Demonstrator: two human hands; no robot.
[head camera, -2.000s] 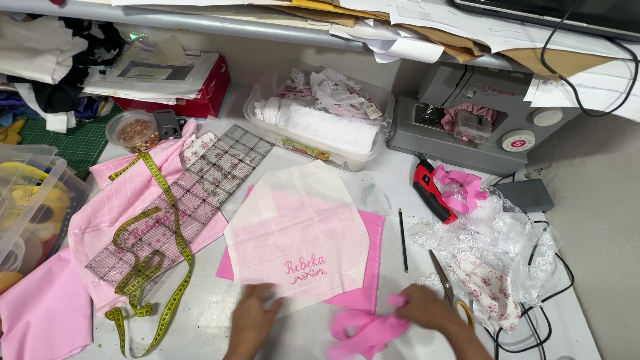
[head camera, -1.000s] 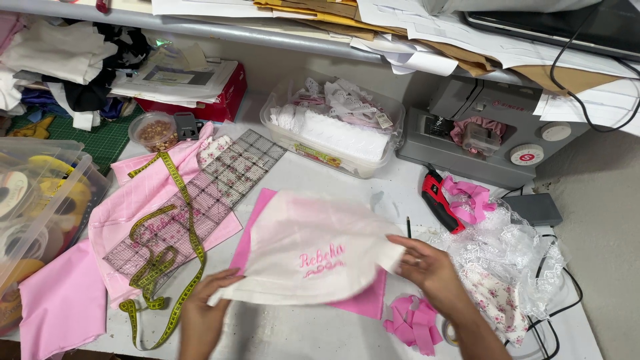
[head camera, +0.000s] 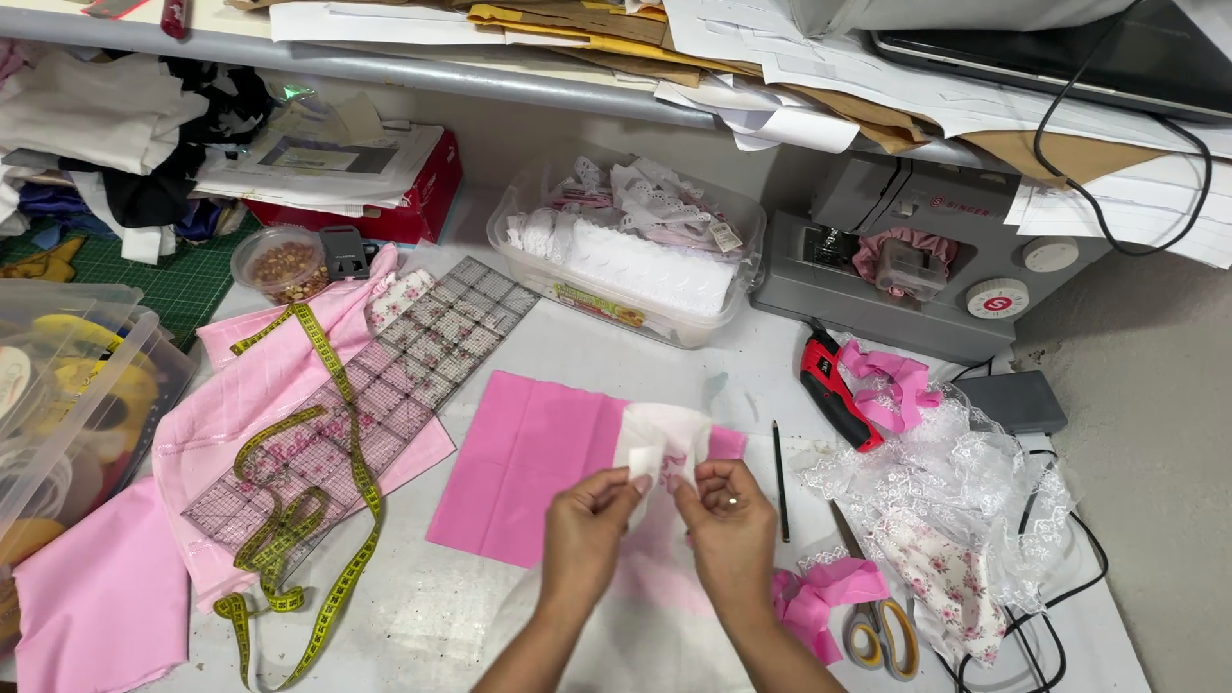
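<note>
Both hands pinch a white embroidered cloth (head camera: 664, 423), bunched up between them near the middle of the table. My left hand (head camera: 587, 529) grips its left part, and my right hand (head camera: 727, 520), with a ring on one finger, grips the right part close to the pink embroidery. Beneath and behind it a bright pink fabric piece (head camera: 525, 472) lies flat. Right of my right hand are pink fabric scraps (head camera: 823, 602), scissors (head camera: 881, 635) with grey and yellow handles, and a dark pencil (head camera: 781, 481). The lower part of the white cloth is partly hidden by the hands.
At left lie a clear quilting ruler (head camera: 404, 385), a yellow tape measure (head camera: 361, 462) and a plastic box (head camera: 144, 385). Behind stands a tub of lace (head camera: 626, 318). At right are a Singer sewing machine (head camera: 885, 298), a red-black tool (head camera: 833, 385), white lace (head camera: 962, 472) and cables.
The white cloth lay flat over the pink fabric, then was lifted by both hands; now it is gathered between them, closer together. More of the pink fabric shows.
</note>
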